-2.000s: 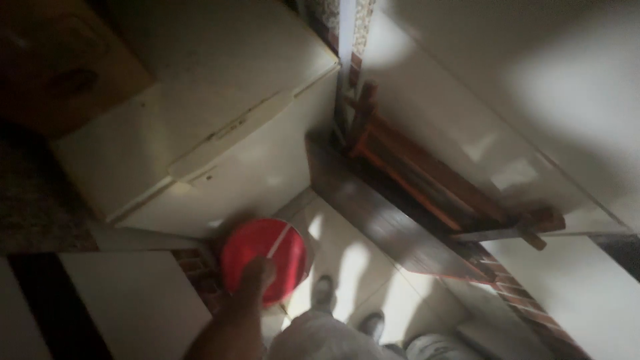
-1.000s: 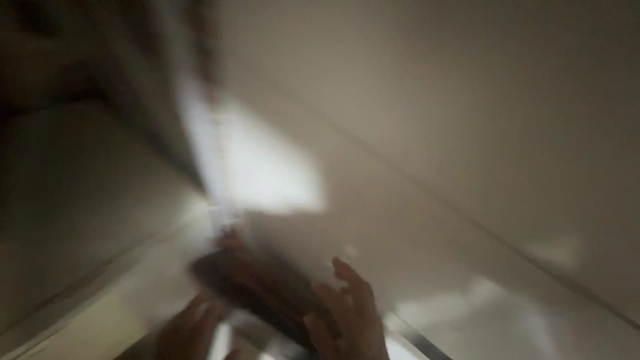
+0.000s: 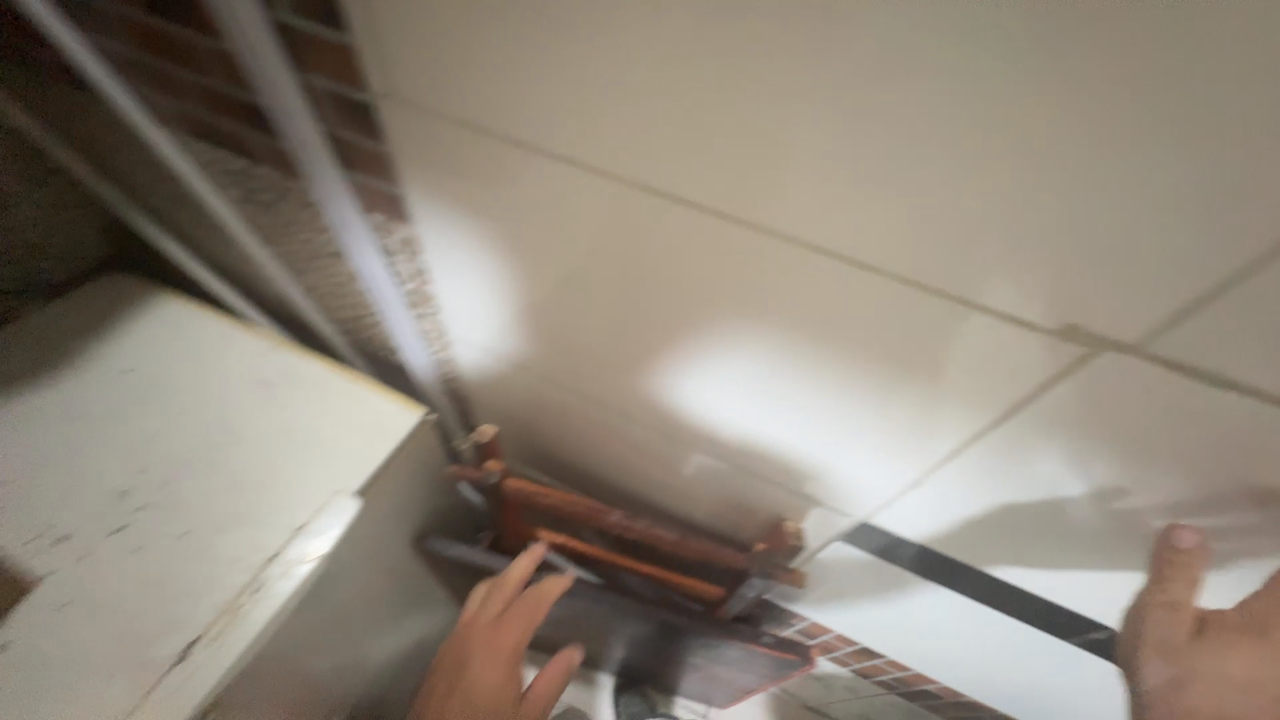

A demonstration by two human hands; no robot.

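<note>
My left hand (image 3: 510, 635) is at the bottom centre, fingers spread, in front of a dark board (image 3: 660, 630) and a reddish-brown wooden frame (image 3: 630, 525) that leans by the tiled wall. Whether its fingertips touch the frame cannot be told; nothing is held. At the lower right edge my right hand (image 3: 1200, 640) shows its raised thumb and part of the palm near the wall, its fingers partly cut off by the view's edge. I see no object in it.
A white appliance or cabinet (image 3: 200, 450) fills the lower left, its edge close to the wooden frame. Large pale tiles cover the wall (image 3: 800, 150). Light-coloured poles or strips (image 3: 330, 210) run down from the upper left beside a brick-patterned strip. Part of a shoe (image 3: 640, 700) shows at the bottom.
Two seconds ago one hand held a stick-like thing over a red bucket; neither is in view now. Both hands have since come up, and they are now farther apart. The view has shifted strongly.
</note>
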